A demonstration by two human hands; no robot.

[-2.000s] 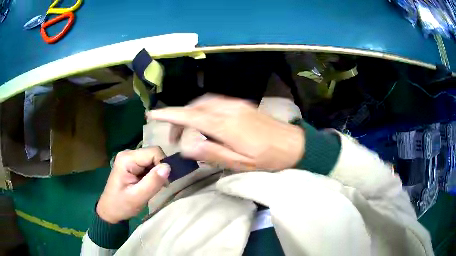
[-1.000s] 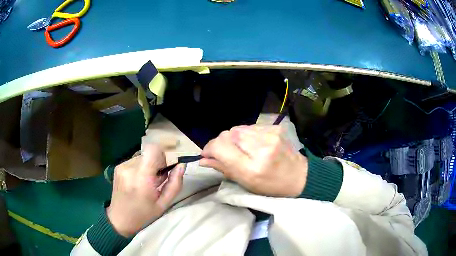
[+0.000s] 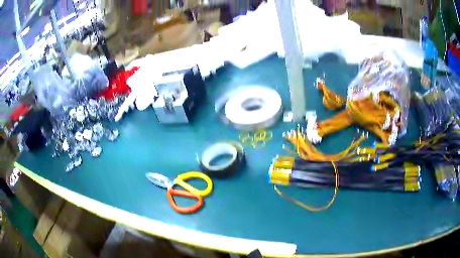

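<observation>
Neither of my hands is in the picture. On the green-blue bench mat (image 3: pixel 242 211) lie scissors (image 3: pixel 184 191) with one yellow and one red-orange loop, blades to the left. Behind them is a black tape roll (image 3: pixel 220 158) with a pale core. A larger white tape roll (image 3: pixel 252 107) lies further back, with small yellow rubber bands (image 3: pixel 256 137) in front of it. At the right, a bundle of black sleeved cables (image 3: pixel 348 175) with yellow ends lies flat. Thin orange wire leads (image 3: pixel 330 123) with white connectors lie behind it, some in a clear plastic bag (image 3: pixel 381 75).
A boxy silver-grey metal fixture (image 3: pixel 171 101) stands at the back left. Small metal parts (image 3: pixel 83 126) lie loose at the left. A pale post (image 3: pixel 291 60) rises at the back. Pale tape (image 3: pixel 151 229) lines the bench's front edge. A carton (image 3: pixel 65 221) is below.
The view has swung up from my lap to the bench top. My hands and the black piece they held have left the picture. The scissors now show lower and further right.
</observation>
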